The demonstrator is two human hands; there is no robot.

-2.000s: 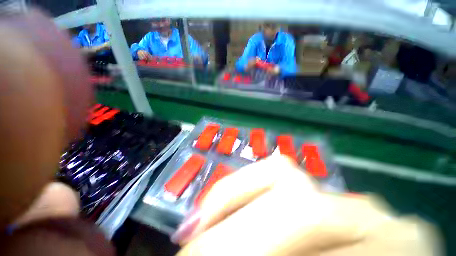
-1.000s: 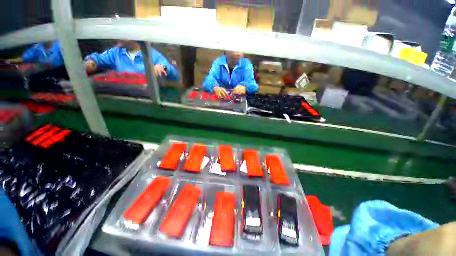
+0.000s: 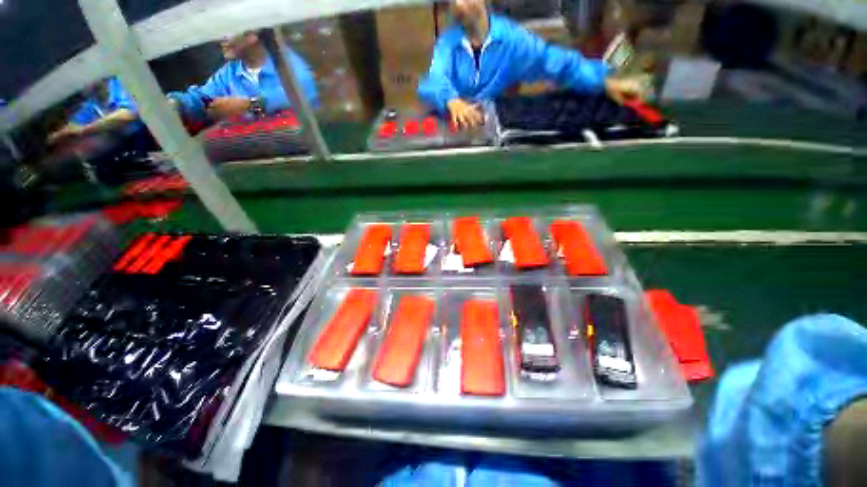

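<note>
A clear blister tray point(image 3: 428, 404) lies in front of me with two rows of pockets. Its back row holds several red-covered pieces point(image 3: 468, 242). Its front row holds three red pieces point(image 3: 404, 340) at left and two black phones point(image 3: 534, 328) with white labels at right. Loose red covers point(image 3: 681, 335) lie at the tray's right edge. My blue right sleeve and a bit of wrist show at the right edge; the hand is cut off. My blue left sleeve shows at the lower left; the hand is out of the picture.
A large black tray point(image 3: 204, 328) with several red covers point(image 3: 154, 253) is at left. Stacked clear trays point(image 3: 57, 266) with red pieces are at far left. A green belt point(image 3: 399, 183) crosses behind. Blue-clad workers sit beyond a pale rail and slanted post point(image 3: 171, 124).
My right hand has left the space over the tray and gone out of the picture at right. The view has shifted. The worker opposite now stretches an arm toward a black tray.
</note>
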